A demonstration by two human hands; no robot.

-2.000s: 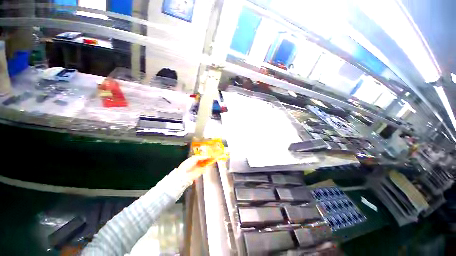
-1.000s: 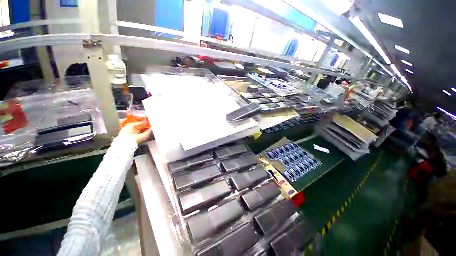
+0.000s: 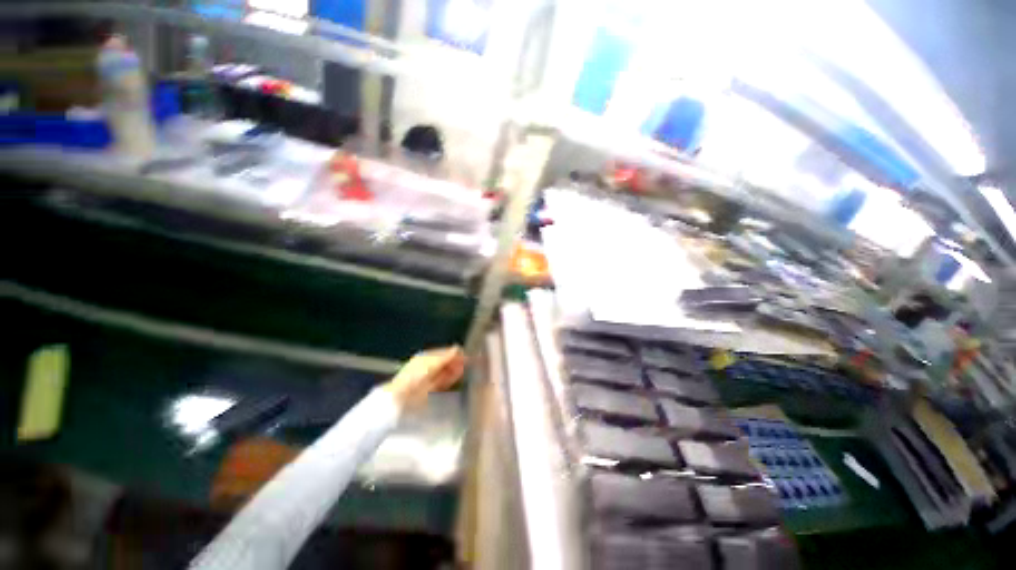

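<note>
My left hand (image 3: 429, 374), on a pale sleeve reaching in from the lower left, is in front of the bench end, left of the upright post. The picture is blurred; the fingers look curled, and no item shows in them. A bright orange item (image 3: 529, 264) lies on the bench beside the post, apart from and above my hand. A large white panel (image 3: 624, 262) lies right of it. Dark rectangular units (image 3: 629, 444) stand in rows in front of the panel. My right hand is not in view.
An upright post (image 3: 511, 228) stands at the bench corner. A left bench carries a red item (image 3: 350, 176). A blue-patterned sheet (image 3: 793, 464) lies right of the dark units. A yellow strip (image 3: 45, 392) lies on green surface at far left. A brown-orange block (image 3: 251, 472) is lower left.
The orange item was in my left hand and now lies by the post. My hand has drawn back from it, lower and to the left. The view has swung left since one second ago.
</note>
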